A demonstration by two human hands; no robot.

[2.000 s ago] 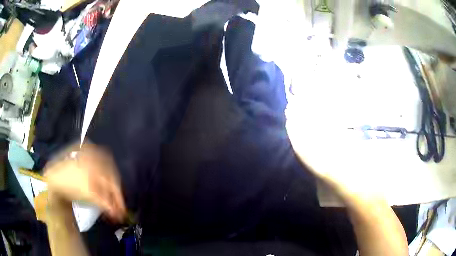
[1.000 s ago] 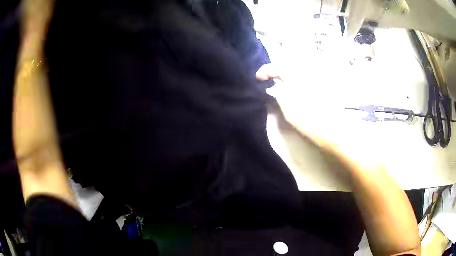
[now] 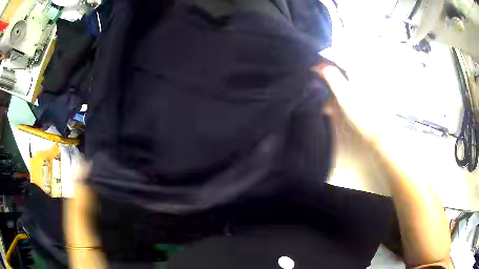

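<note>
A large dark garment (image 3: 210, 100) spreads across the middle of the view, blurred by motion, with its lower edge hanging in folds above my black top. My left hand (image 3: 84, 171) is at the garment's lower left edge, badly blurred; its fingers cannot be made out. My right hand (image 3: 330, 79) is at the garment's upper right edge, fingers closed on the dark cloth, over the bright table.
Shears with black handles (image 3: 466, 144) lie at the table's right, beside a slim tool (image 3: 428, 126). The sewing machine head (image 3: 446, 23) is at the upper right. Another machine (image 3: 26, 37), dark cloth (image 3: 68, 63) and a yellow tube (image 3: 47, 135) are at the left.
My left hand has come down from the upper left to the garment's lower left edge. My right hand has moved right with the cloth. The left-side machine shows again.
</note>
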